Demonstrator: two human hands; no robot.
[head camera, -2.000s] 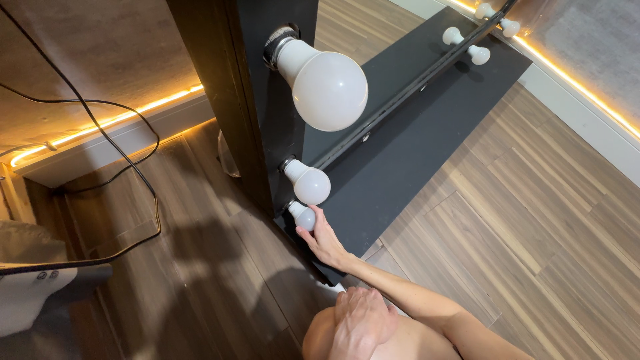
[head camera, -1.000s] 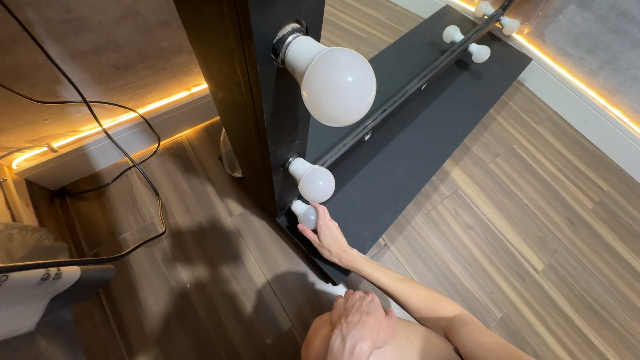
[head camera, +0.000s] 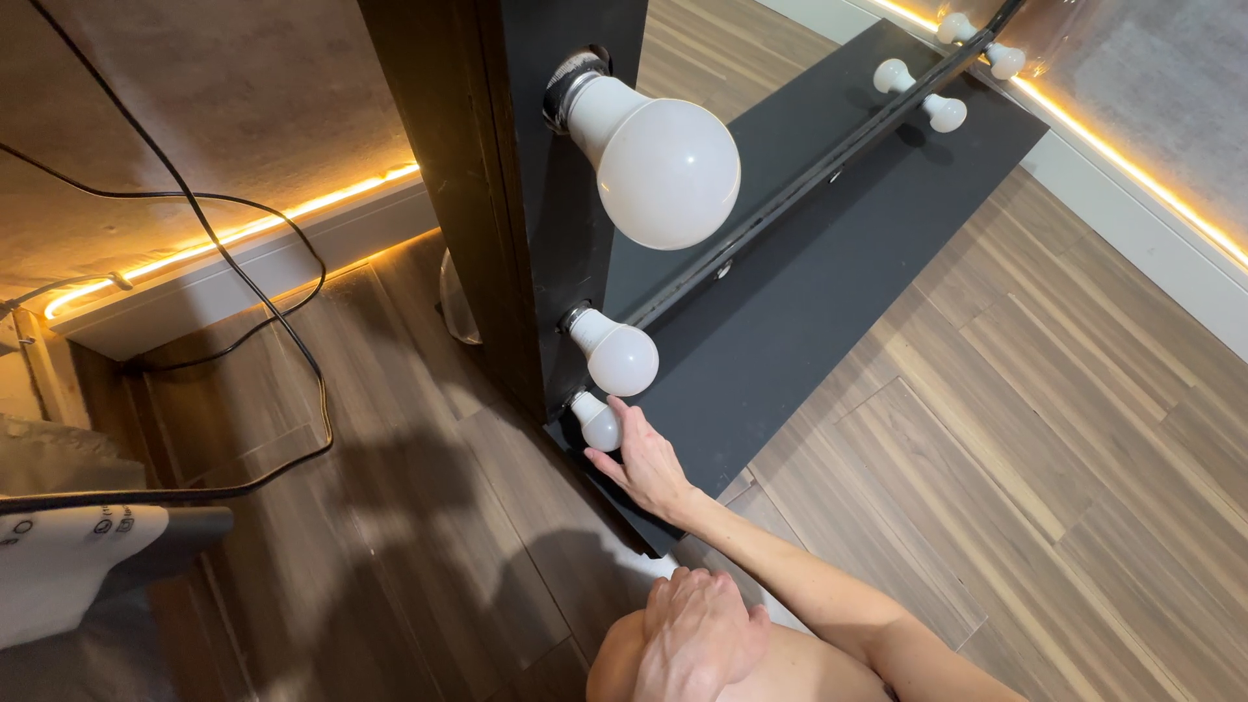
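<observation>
My right hand (head camera: 624, 444) has its thumb and fingers around the lowest white light bulb (head camera: 601, 427), which sits in the black mirror frame (head camera: 568, 263) near its bottom corner. Just above it are a second bulb (head camera: 624, 361) and a larger-looking bulb (head camera: 669, 174) nearest the camera, both seated in metal-rimmed sockets. My left hand (head camera: 704, 624) rests on my bent knee with its fingers curled down, and what lies under the palm is hidden. The mirror (head camera: 780, 107) reflects the black base panel (head camera: 829, 292). None of these bulbs is lit.
More bulbs (head camera: 944, 113) and their reflections show at the far end of the frame. A black cable (head camera: 317, 380) loops down at the left above wood-look flooring (head camera: 975, 390). Glowing light strips (head camera: 292, 210) run along the baseboards. A printed white and grey item (head camera: 88, 556) lies lower left.
My right hand stays at the lowest bulb, with only slight finger movement. My left hand remains on the knee.
</observation>
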